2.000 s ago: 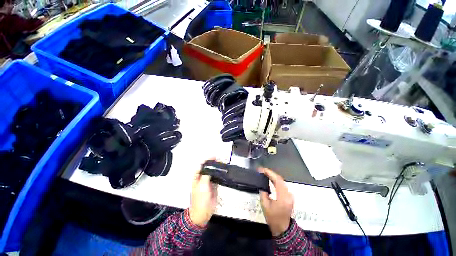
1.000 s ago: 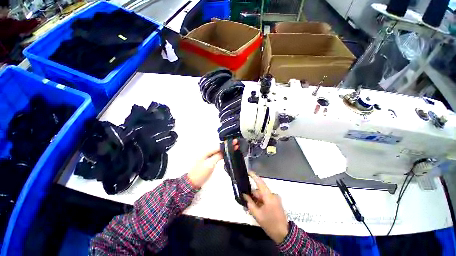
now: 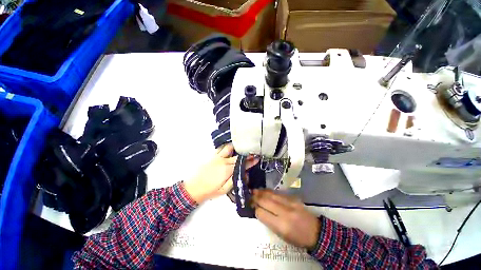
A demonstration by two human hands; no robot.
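Note:
A black band piece (image 3: 243, 185) with a pale line along it lies beside the needle area of the white sewing machine (image 3: 271, 121). My left hand (image 3: 211, 176) holds its upper left side, fingertips close to the machine head. My right hand (image 3: 285, 217) grips its lower right side. The presser foot and needle are hard to make out behind the guard. Worked bands (image 3: 221, 95) overlap in a row behind and left of the head. Unsorted bands (image 3: 100, 161) lie heaped at the left of the table.
Blue crates (image 3: 50, 79) with black pieces stand at the left. Cardboard cartons (image 3: 332, 29) stand behind the table (image 3: 174, 124). A white scrap (image 3: 369, 179) lies under the machine arm. A slim black tool (image 3: 395, 220) lies right of my right hand, near my sleeve.
The view has moved closer to the machine. The band has moved from in front of the machine to beside the needle area, with both hands still on it.

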